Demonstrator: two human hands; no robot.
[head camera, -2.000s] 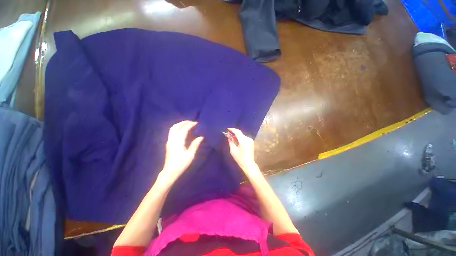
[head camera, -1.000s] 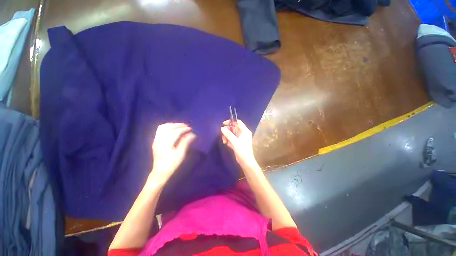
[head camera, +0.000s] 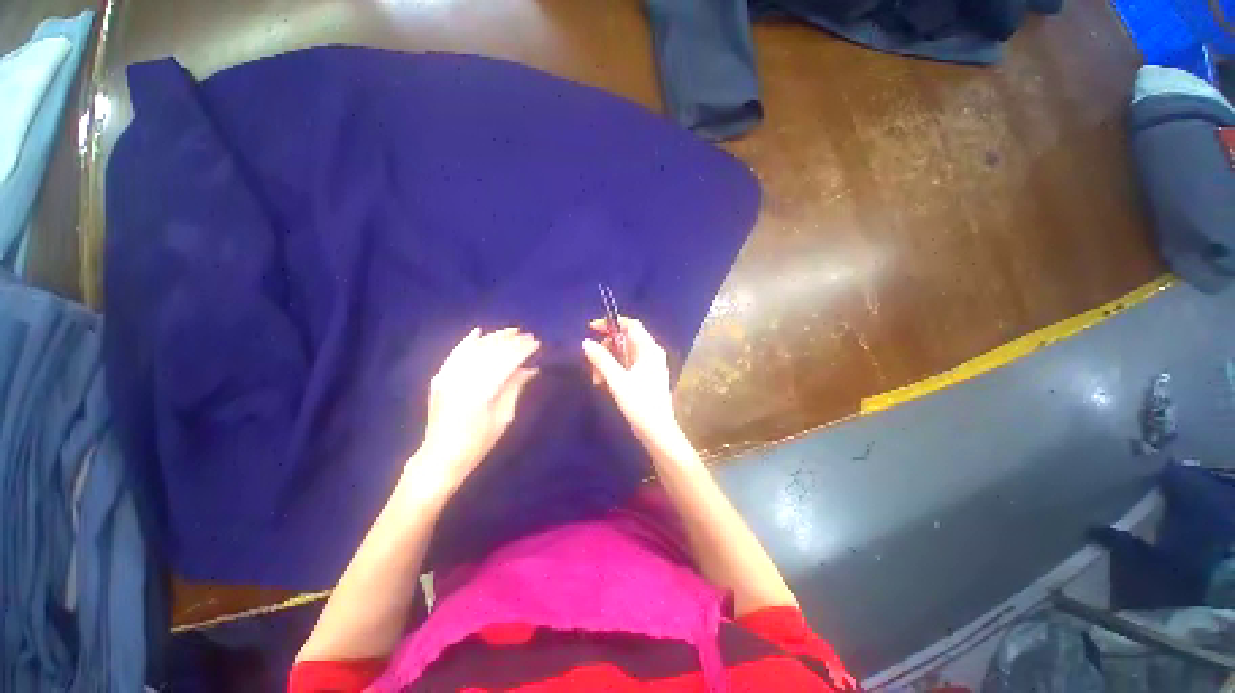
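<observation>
A large purple garment lies spread on the brown table in front of me, with folds on its left part. My left hand is over the garment's lower middle, with fingers bent and close together. Whether it pinches cloth is hard to tell. My right hand is a little to the right of it and holds small silver thread snips, whose two thin points face up and away from me. Any loose threads are too fine to see.
The brown table has yellow tape along its near edge. A blue-grey garment stack is at left, pale garments beyond it. Dark garments lie at the far side, with a sleeve hanging toward me. A grey bundle is at right.
The snips' points hardly showed at first; they now stand out above my right hand, tilted slightly left. My left hand moved left, then slightly back right. The garment stays spread.
</observation>
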